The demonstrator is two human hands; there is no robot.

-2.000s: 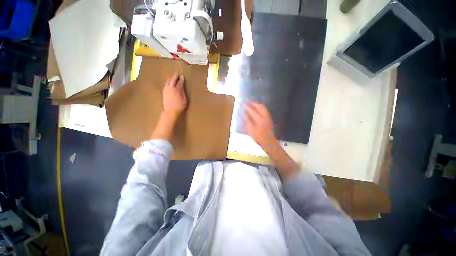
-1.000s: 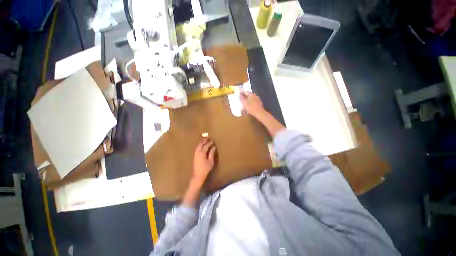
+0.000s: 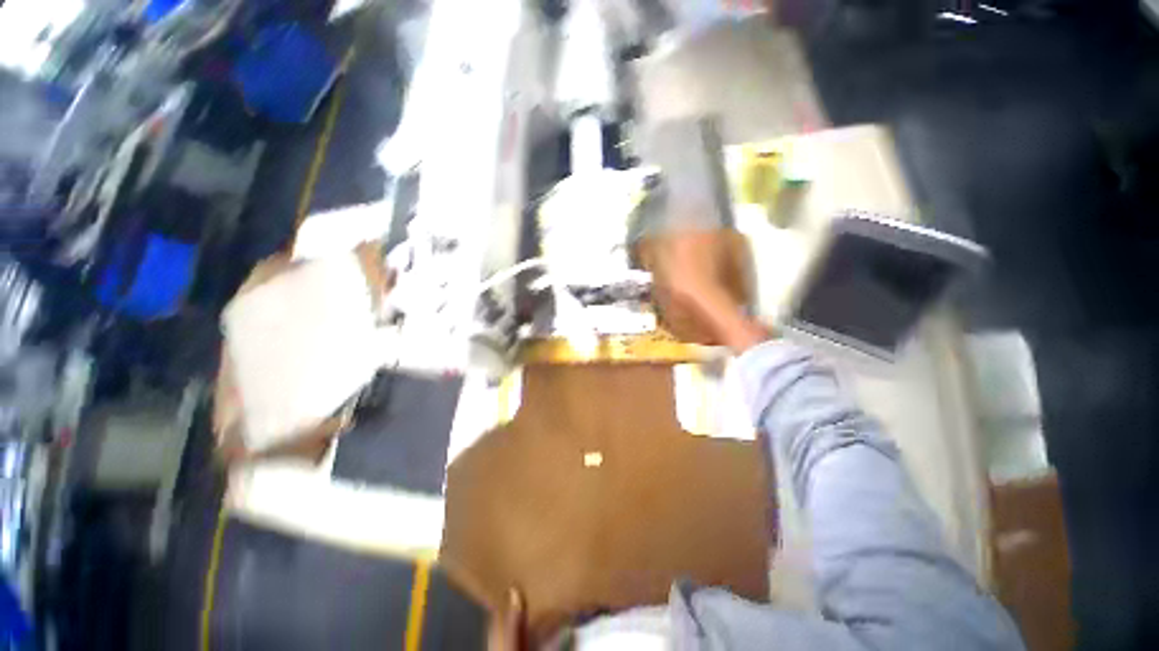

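Observation:
A large brown cut panel (image 3: 610, 490) lies flat in front of the machine, with a small pale-yellow mark on it. Its back edge meets the yellow clamp bar (image 3: 623, 349) under the white machine head (image 3: 445, 254). My right hand (image 3: 697, 274) is blurred and reaches past the bar over brown material at the back; whether it grips anything cannot be told. My left hand (image 3: 508, 623) is at the bottom edge, mostly cut off, beside the panel's lower left edge.
A panel stack with a white sheet (image 3: 299, 350) on top lies at left. A black plate (image 3: 400, 426) is next to it. The control panel (image 3: 877, 286) stands at right, with blurred thread cones (image 3: 763, 178) behind it. More brown panels (image 3: 1032, 560) are at lower right.
The view has shifted and blurred. My right hand has moved from the clamp bar's right end to behind the bar. My left hand has moved off the panel's middle to its near edge.

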